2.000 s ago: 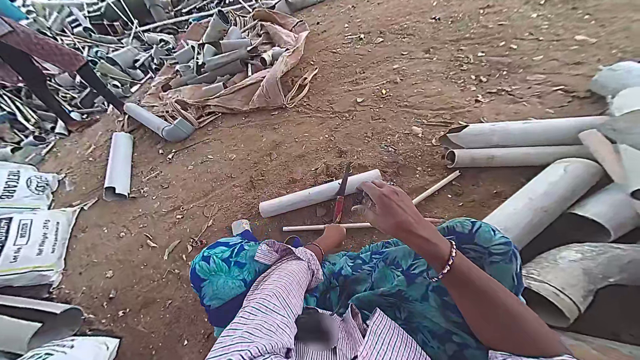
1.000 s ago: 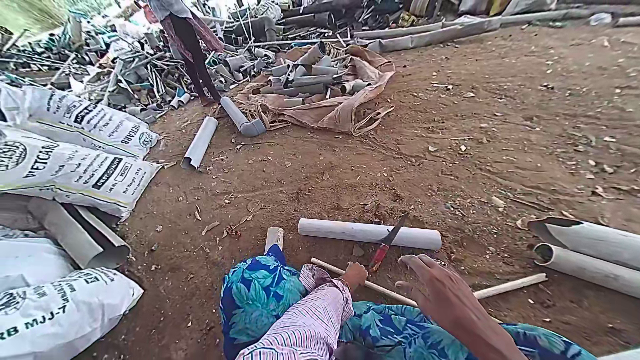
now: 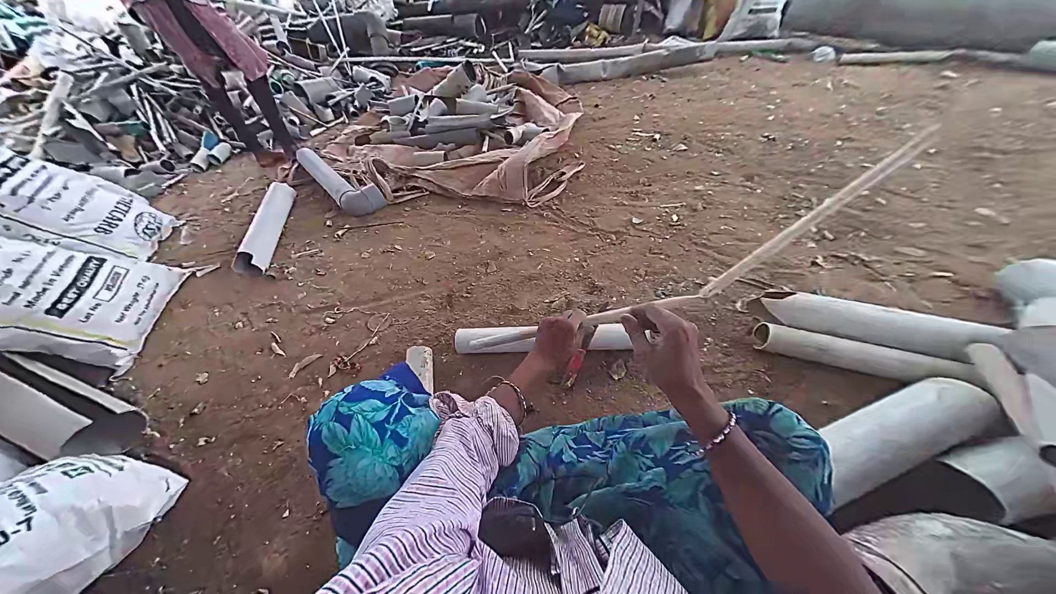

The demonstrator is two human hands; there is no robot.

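Observation:
A thin, pale stick or narrow pipe point(image 3: 808, 219) runs across in front of my knees and angles up to the far right from a bend or break. My left hand point(image 3: 559, 340) is closed on its near part. Beside it, the fingers of my right hand point(image 3: 670, 346) are curled at the same length and appear to pinch it. Behind both hands a white plastic pipe point(image 3: 495, 340) lies on the soil, partly hidden. A red-handled blade tool point(image 3: 573, 367) shows just below my left hand; whether that hand touches it cannot be told.
Cut grey pipes point(image 3: 866, 346) lie close on my right, printed white sacks point(image 3: 82, 305) on my left. Ahead are a half-open pipe length point(image 3: 266, 223), an elbow pipe point(image 3: 330, 177), a cloth with pipe pieces point(image 3: 528, 169) and a scrap heap. A person point(image 3: 223, 66) stands at the upper left.
The thin stick, earlier low across my lap, is now lifted and its far part points up to the right. My right hand has closed in on it. The view has shifted.

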